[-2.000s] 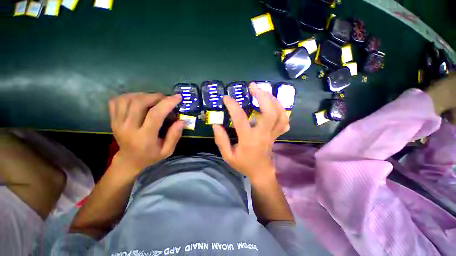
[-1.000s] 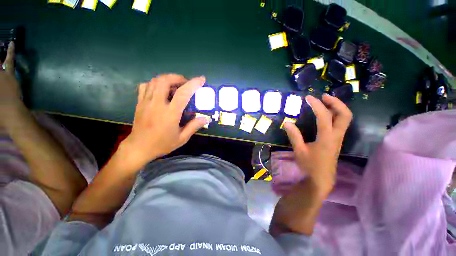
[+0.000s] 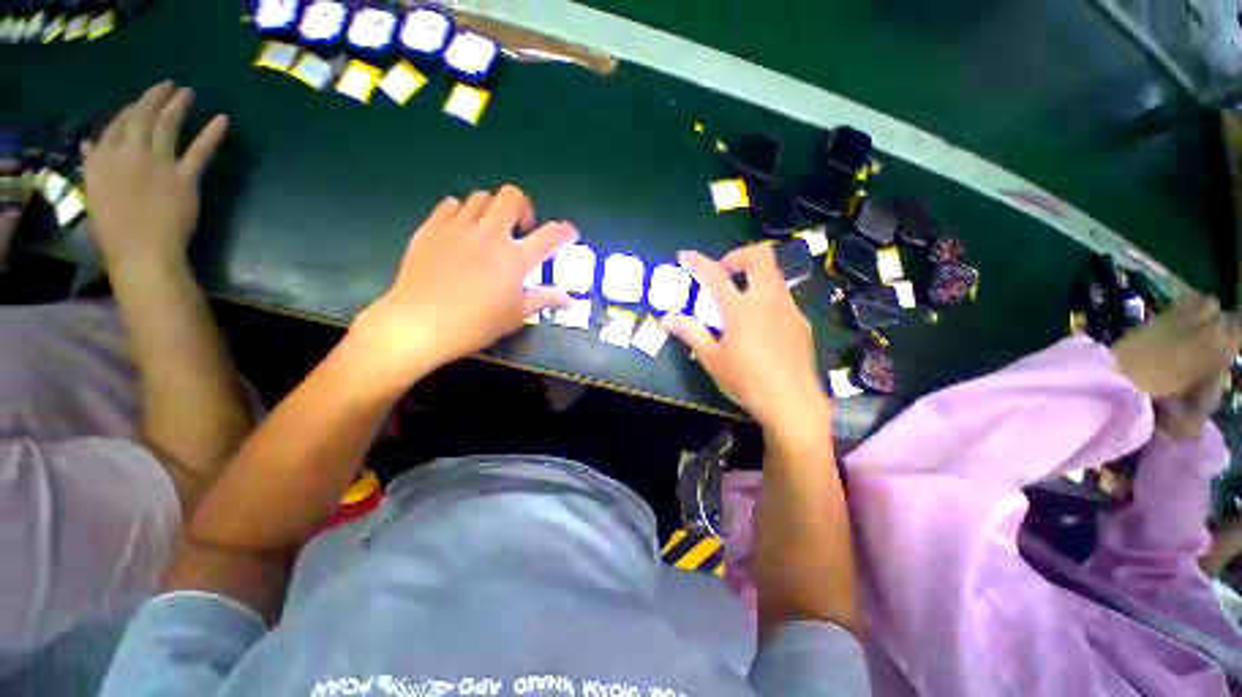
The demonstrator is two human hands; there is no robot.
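A row of several smartwatch screen modules (image 3: 624,278), all glowing plain white, lies on the dark green mat in front of me, with their batteries (image 3: 617,327) towards me. My left hand (image 3: 470,279) is at the row's left end, thumb and index finger on either side of the end module. My right hand (image 3: 742,327) is at the right end, thumb and index finger around the end module there. My fingers partly hide both end modules. Whether the modules are lifted off the mat cannot be told.
A finished row of white-lit modules (image 3: 372,27) lies at upper left, beside a brown strip (image 3: 538,44). Mostly dark modules (image 3: 824,193) lie jumbled at right. A neighbour's hand (image 3: 143,177) rests on the mat at left; a pink sleeve (image 3: 994,409) is at right.
Screens showing lists two seconds ago now glow white. My right hand moved off the screens to the row's right end. The view has shifted, showing the upper-left row more fully.
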